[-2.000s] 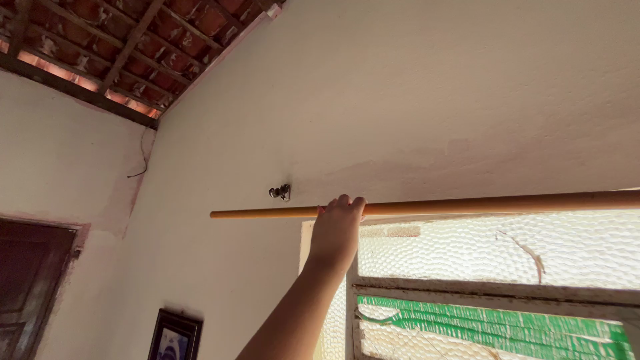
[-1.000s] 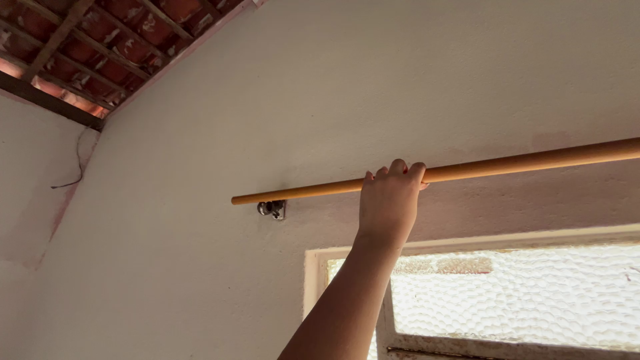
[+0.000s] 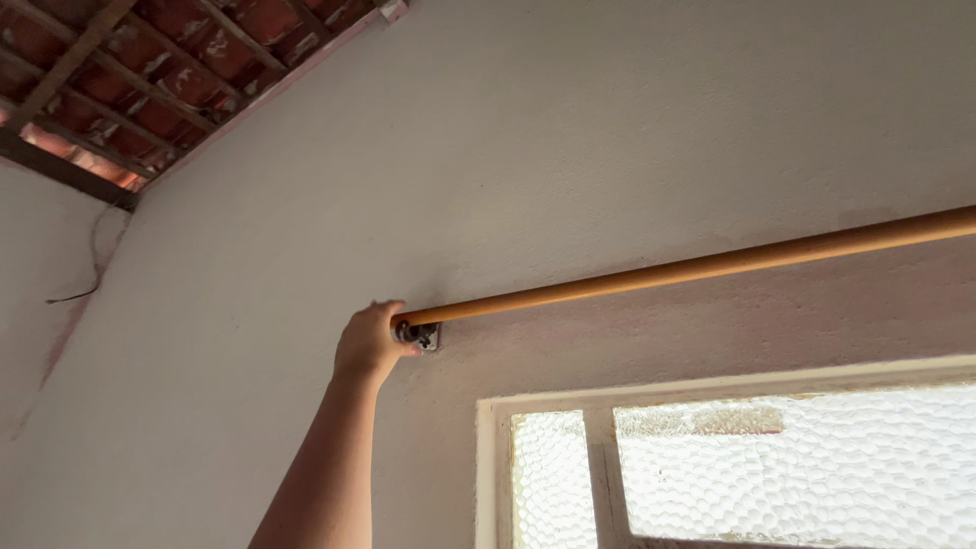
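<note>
A long wooden curtain rod (image 3: 656,282) runs from the right edge down to its left end beside a dark metal wall bracket (image 3: 427,335). My left hand (image 3: 367,339) is raised to that left end, with fingers around the rod's tip and the bracket. One fingertip shows above the rod and another digit below it, against the bracket. The rod's end lies over the bracket; the palm hides the very tip, so how it sits there cannot be told. My right hand is out of view.
Below the rod is a window with textured glass (image 3: 762,473) in a pale frame (image 3: 488,457). A roof of red tiles on wooden battens (image 3: 152,84) slopes at the upper left. A loose dark wire (image 3: 95,259) hangs near the wall corner.
My left hand has moved left along the rod, from above the window to the rod's left end at the bracket. Earlier, that end stuck out past the bracket.
</note>
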